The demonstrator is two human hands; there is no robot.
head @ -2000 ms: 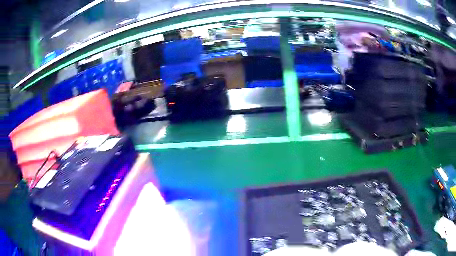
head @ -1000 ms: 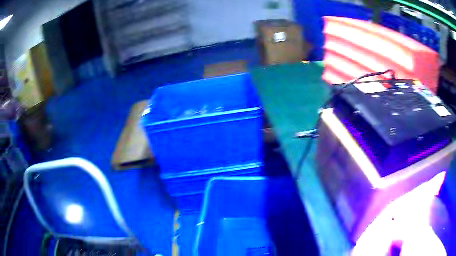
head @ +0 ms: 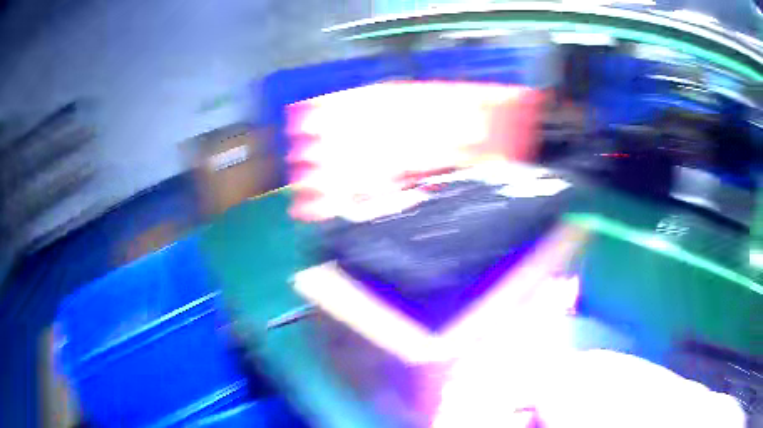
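The picture is strongly blurred. A black vented box (head: 443, 242), purple-lit along its lower edge, lies on top of a pale, pink-lit box (head: 360, 351). Below and in front is a white glare (head: 494, 384). A rounded, overexposed white shape (head: 644, 389) at the bottom right merges with the glare. It may be a gloved hand, but I cannot tell whether it is my left or right, or what it holds. Fingers cannot be made out. A dark tray edge (head: 726, 368) shows at the lower right; its contents are blurred.
A red-orange ridged bin or cover (head: 401, 134) stands behind the black box. Blue crates (head: 151, 343) are at the lower left, beside the green bench top (head: 251, 242). A brown carton (head: 234, 175) stands beyond. A green-edged ledge (head: 678, 255) crosses at right.
The view has swung right from the floor and crates. The lit box and red bin now sit near the middle, and the rounded white shape and tray edge have come in at lower right.
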